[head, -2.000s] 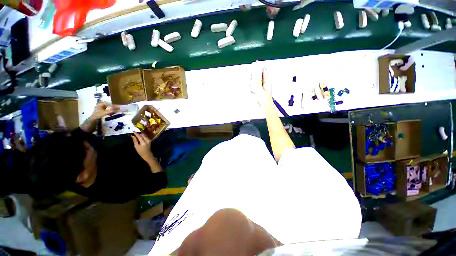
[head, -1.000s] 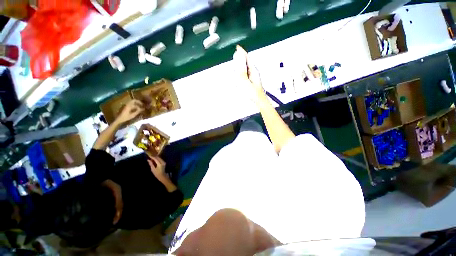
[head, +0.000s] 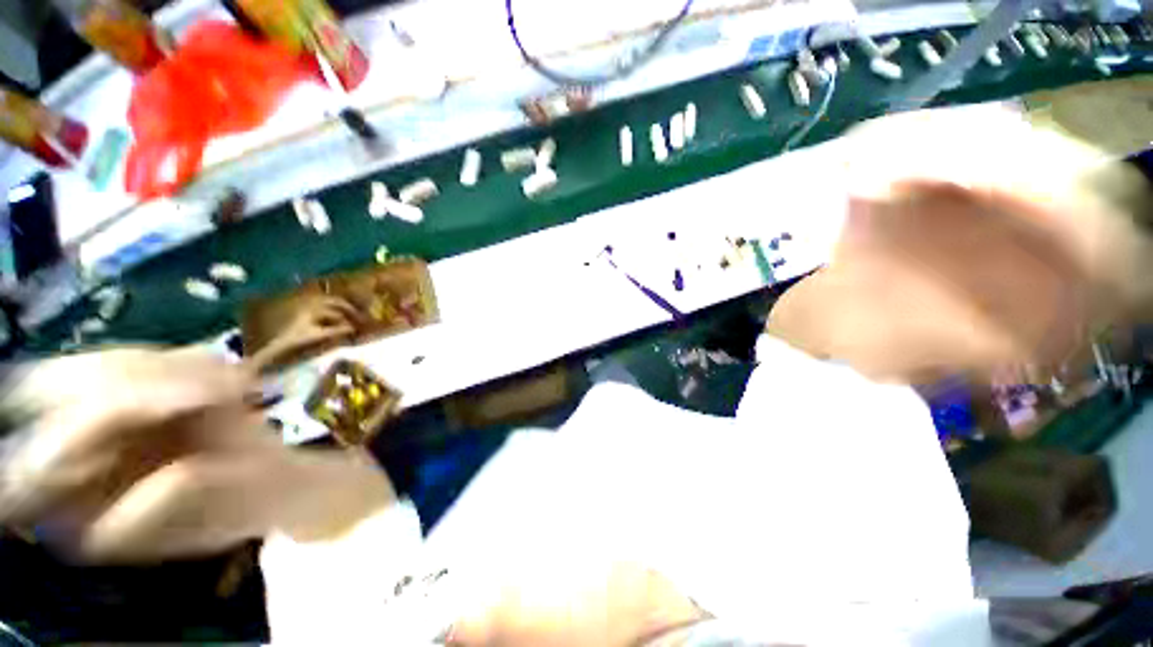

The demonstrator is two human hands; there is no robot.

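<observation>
My left hand [head: 139, 455] is large and blurred at the left, close to the camera. My right hand [head: 986, 284] is large and blurred at the right, also close to the camera. Blur hides the fingers of both, and I cannot tell whether they hold anything. A thin dark-handled hammer [head: 651, 290] lies across the white bench [head: 506, 300], away from both hands. Small dark parts [head: 678, 279] lie to its right, beside green pieces [head: 761, 262] and small tan parts [head: 732, 254].
Another person's hand [head: 331, 319] is over a brown box [head: 411, 293] at left. A smaller box [head: 353, 403] with yellowish parts stands nearer. White oval cases [head: 539, 181] lie on the green strip behind. Blue parts [head: 951, 415] and a brown carton [head: 1043, 499] are lower right.
Both my hands are now raised near the camera at either side; before, only one showed, over the bench. The hammer now shows on the bench where that arm was.
</observation>
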